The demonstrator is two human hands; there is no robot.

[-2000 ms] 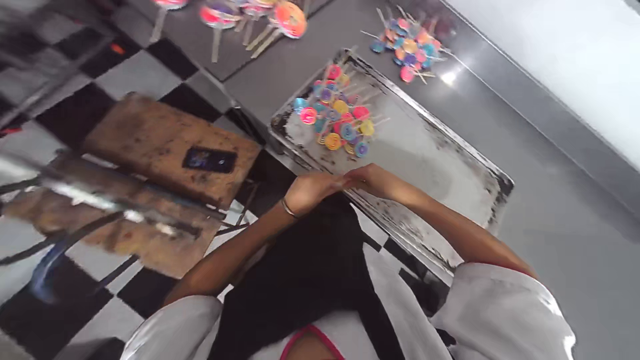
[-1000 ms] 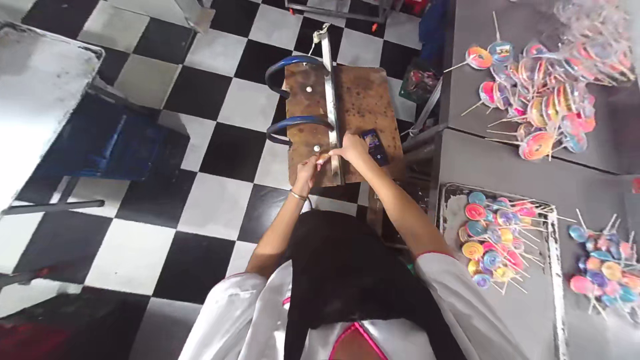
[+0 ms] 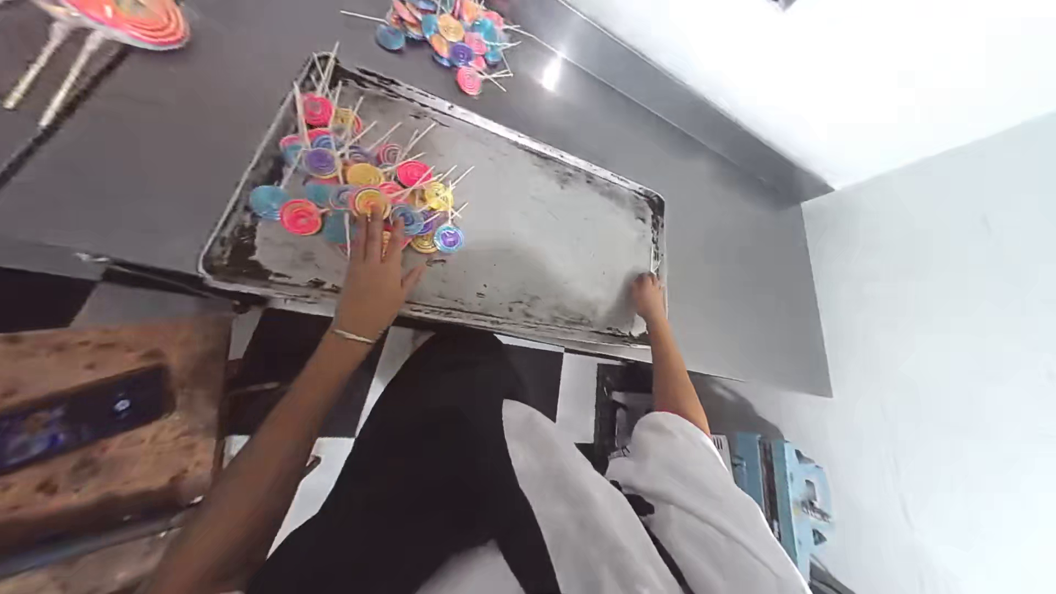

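Observation:
A worn metal baking tray lies on the grey counter. Swirl lollipops in several colours, with white sticks, are heaped in its left part. My left hand, with a thin bracelet at the wrist, reaches over the tray's near edge, its fingers spread on the near lollipops; I see no grip on any of them. At the tray's right end, my right hand has curled fingers at the rim; whether they grip it is hard to tell.
Another lollipop pile lies on the counter behind the tray. Larger lollipops are at the upper left. A phone rests on a wooden surface at lower left. A white wall stands at right.
The view has swung back from the wooden bench to the counter. My hands, together over the bench one second ago, are now apart, the left at the lollipops and the right at the tray's end.

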